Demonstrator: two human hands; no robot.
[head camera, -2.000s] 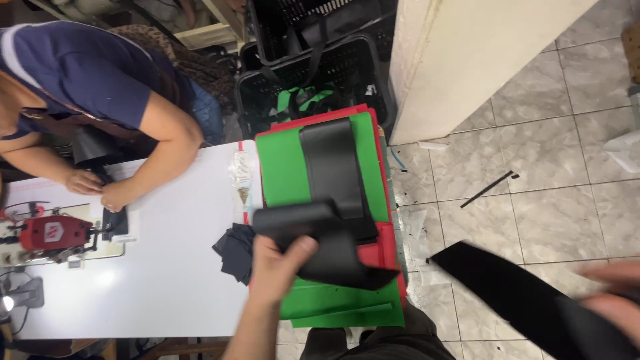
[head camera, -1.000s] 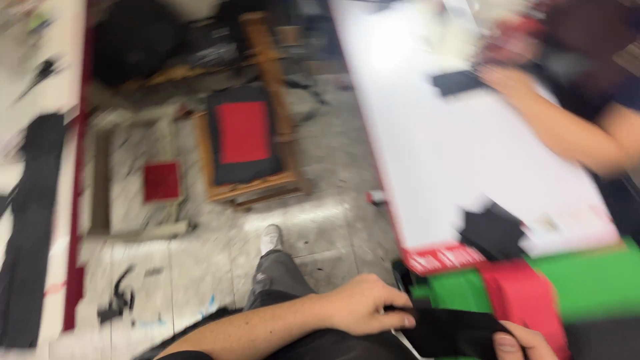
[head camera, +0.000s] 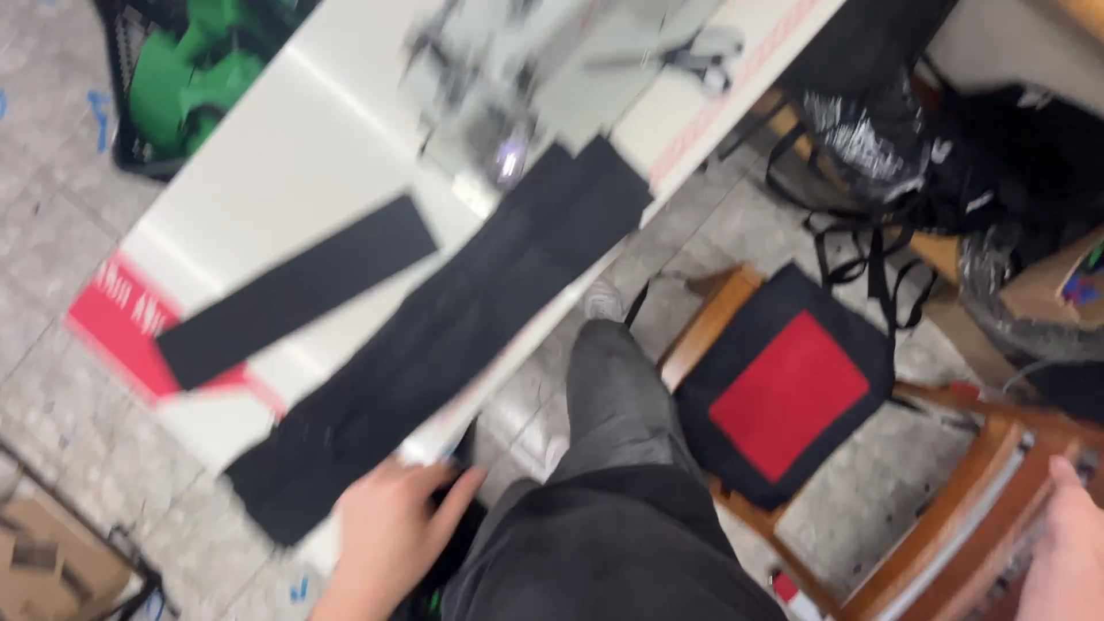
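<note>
My left hand (head camera: 401, 522) is at the near edge of the white worktable (head camera: 250, 155), over the lower end of a stack of long black fabric strips (head camera: 448, 328); whether it grips anything I cannot tell. A shorter black strip (head camera: 297, 293) lies beside the stack. At the lower right, my right hand (head camera: 1065, 535) is by the backrest of a wooden chair (head camera: 957, 517), partly cut off by the frame; its hold cannot be made out. On the chair's seat rests a black cushion with a red rectangle (head camera: 789, 397).
Blurred scissors (head camera: 703, 56) and a sewing machine (head camera: 509, 95) stand at the table's far part. A black crate with green scraps (head camera: 194, 82) is at the upper left. Plastic-wrapped bundles and loose straps (head camera: 871, 241) are at the right, a cardboard box (head camera: 52, 552) lower left.
The view has swung strongly to another table and the chair. One second ago both my hands were at a black piece near the green sheet; now they are far apart.
</note>
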